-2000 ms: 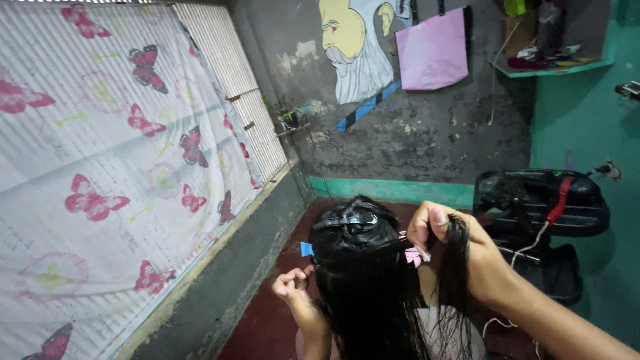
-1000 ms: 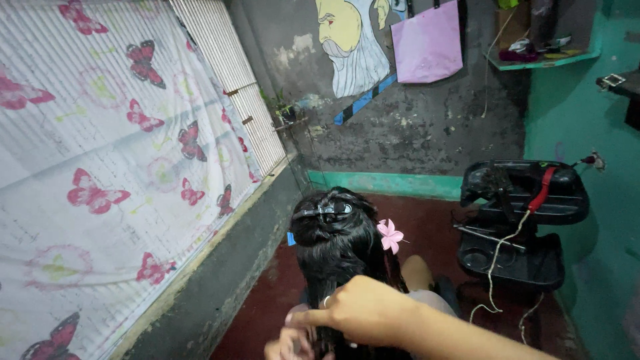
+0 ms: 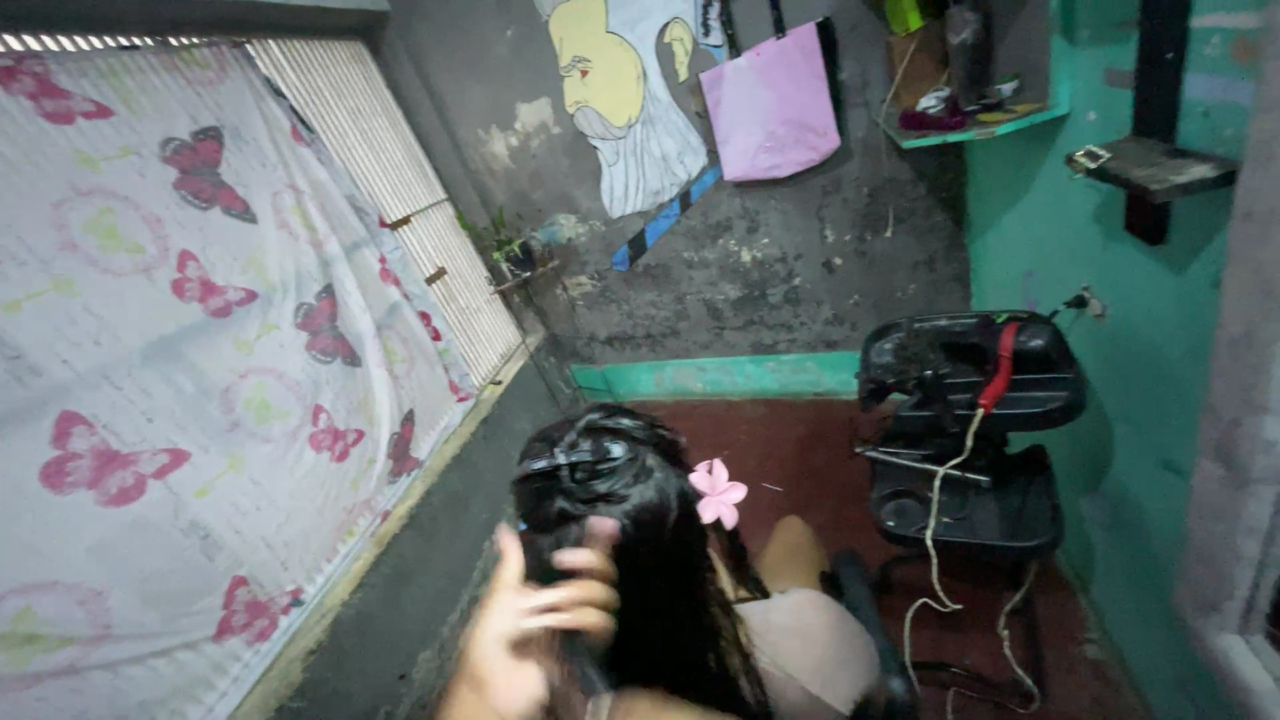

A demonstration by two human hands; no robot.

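Observation:
A seated person with long dark hair (image 3: 655,560) has their back to me. A black hair clip (image 3: 575,458) holds the hair at the crown, and a pink flower clip (image 3: 718,492) sits at the right side of the head. My left hand (image 3: 555,610), blurred, is raised at the left back of the head with its fingers partly spread; whether it grips hair is unclear. My right hand (image 3: 655,706) shows only in part at the bottom edge, its fingers hidden or out of frame. A dark strand or object between the hands is too blurred to name.
A black tiered trolley (image 3: 970,370) stands right, bearing a red-handled tool (image 3: 1000,370) with a trailing pale cord (image 3: 935,530). A butterfly-print curtain (image 3: 230,330) hangs left above a low grey wall (image 3: 400,570). A pink bag (image 3: 772,105) hangs on the far wall.
Two seconds ago my right hand held up a lock of hair at the head's right side; now it is low at the bottom edge. My left hand has risen against the back of the head.

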